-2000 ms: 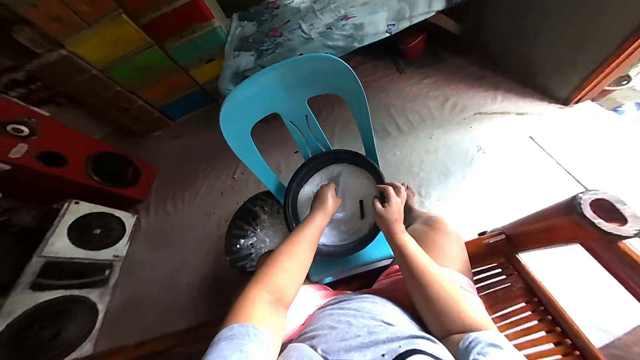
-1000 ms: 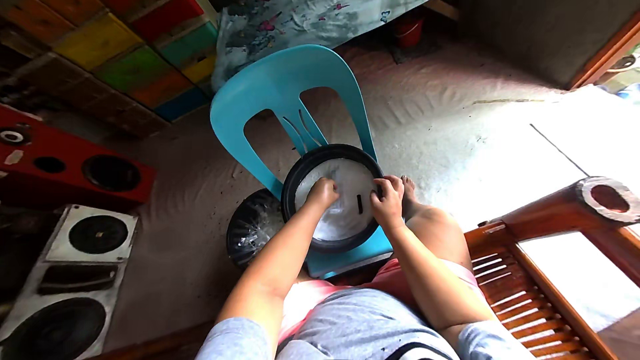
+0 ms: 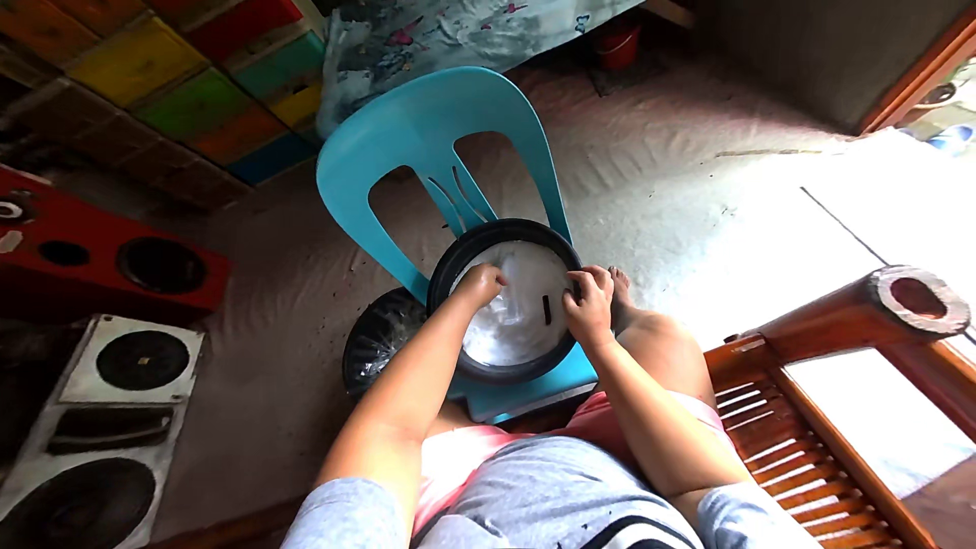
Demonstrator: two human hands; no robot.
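Observation:
A round black basin (image 3: 507, 375) rests on the seat of a light blue plastic chair (image 3: 450, 99). Inside it is a whitish, shiny content (image 3: 511, 335) that looks like cloudy liquid, perhaps with clear plastic in it. A short dark strip (image 3: 547, 310) shows near the basin's right side. My left hand (image 3: 482, 285) is over the basin's left part with its fingers curled; whether it holds anything is hidden. My right hand (image 3: 589, 299) is at the right rim, fingers bent over the edge; what lies between them cannot be made out.
A black container with clear plastic (image 3: 381, 339) stands on the floor left of the chair. Red (image 3: 114, 255) and white (image 3: 122, 412) speaker cabinets are at the left, colored drawers (image 3: 175, 84) behind. A wooden slatted bench (image 3: 808, 457) stands at the right, a red bucket (image 3: 618, 47) at the back.
My left hand has curled into a closer fist over the basin since two seconds ago. My right hand stays at the right rim.

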